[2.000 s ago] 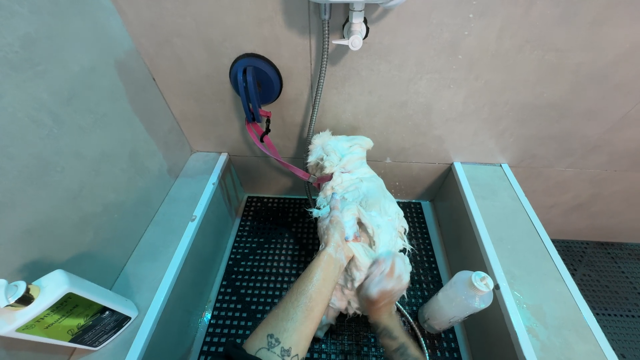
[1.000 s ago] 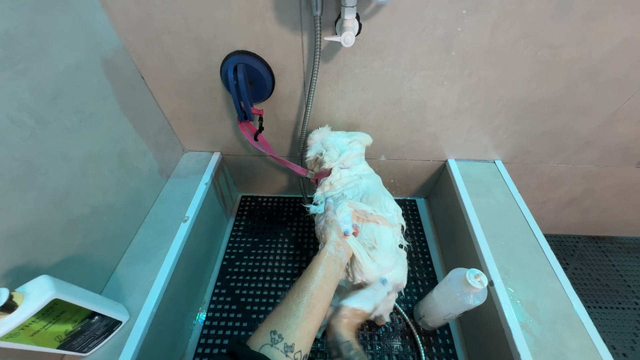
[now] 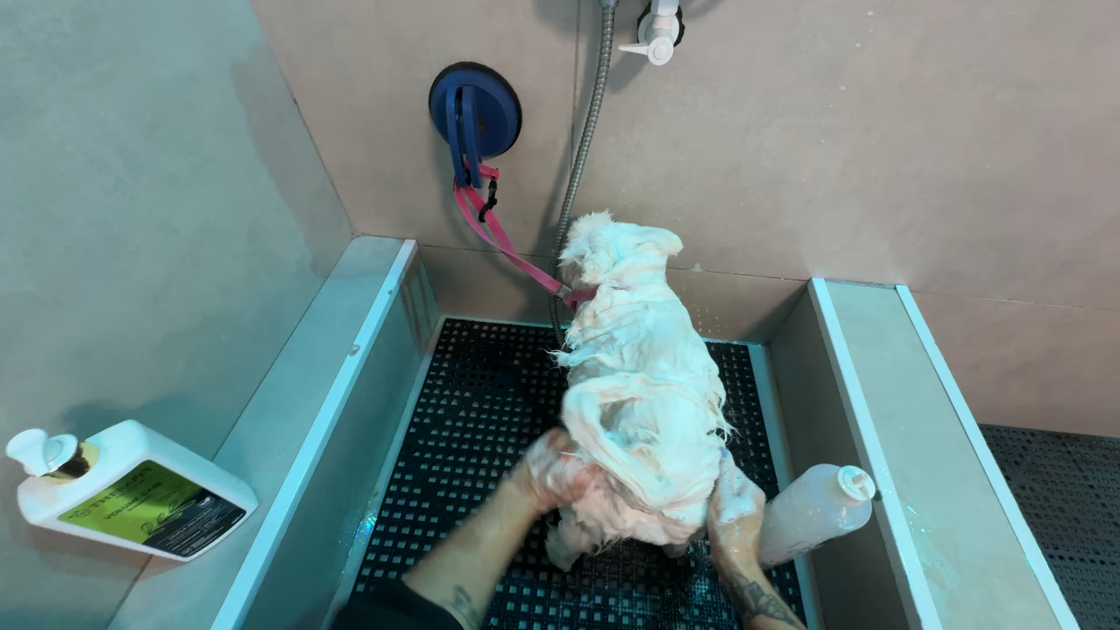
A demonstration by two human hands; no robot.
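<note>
A wet, lathered white dog [image 3: 652, 367] stands on the black perforated mat [image 3: 472, 420] of a wash tub, its back to me and its head toward the wall. My left hand [image 3: 560, 472], soapy and slightly blurred, touches its left hind leg; whether the fingers close on it I cannot tell. Against the dog's right hindquarter lies my right hand [image 3: 735, 499], lathered, its fingers partly hidden. A pink leash [image 3: 503, 241] runs from the dog's neck to a blue suction-cup holder [image 3: 475, 109] on the wall.
A translucent bottle [image 3: 818, 512] stands beside my right hand, near the tub's right wall [image 3: 862, 420]. On the left ledge [image 3: 332, 350] is a white pump bottle [image 3: 140, 490] with a green and black label. A metal shower hose [image 3: 586, 131] hangs behind the dog, near a white tap [image 3: 656, 39].
My left hand has moved from the dog's back down to its left hind leg. My right hand has moved from its rear to the right hindquarter.
</note>
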